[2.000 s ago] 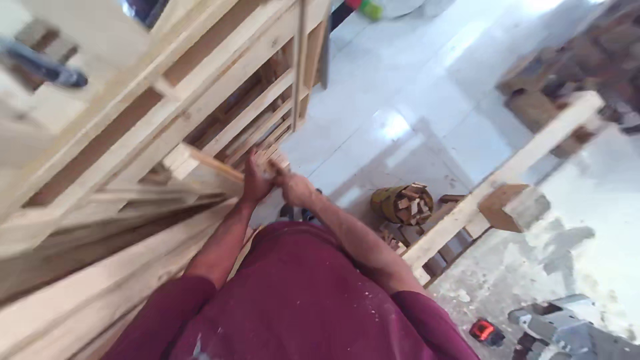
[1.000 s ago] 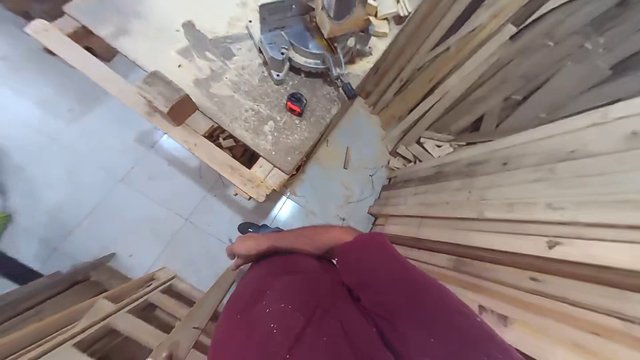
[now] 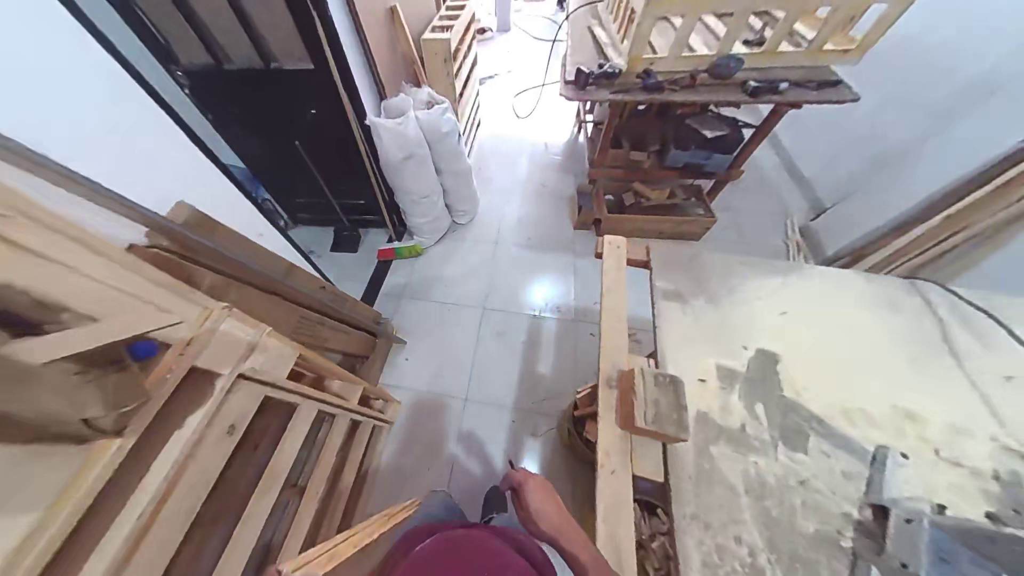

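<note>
My right hand point(image 3: 530, 494) is at the bottom centre, its fingers closed around a small thin dark object point(image 3: 512, 464) that sticks up from them. At the bottom left edge only a bit of my left hand point(image 3: 274, 570) shows, against the low end of some narrow wooden slats point(image 3: 356, 538). These slats slope up to the right, beside my maroon shirt. Left of them stands a slatted wooden frame point(image 3: 272, 472). A long wooden board point(image 3: 614, 360) lies to the right of my right hand, with a wood block point(image 3: 654, 404) against it.
A dusty worktable point(image 3: 768, 320) fills the right, with a metal machine point(image 3: 920, 512) at its corner. Under the board's edge stands a round container point(image 3: 578, 432) of wood scraps. White sacks point(image 3: 412, 168) and a brush head point(image 3: 400, 252) are ahead; tools lie on a far table point(image 3: 712, 90).
The view has swung widely. Two seconds ago my hands were close together at a piece of wood; now they are well apart, with my right hand away from the slats.
</note>
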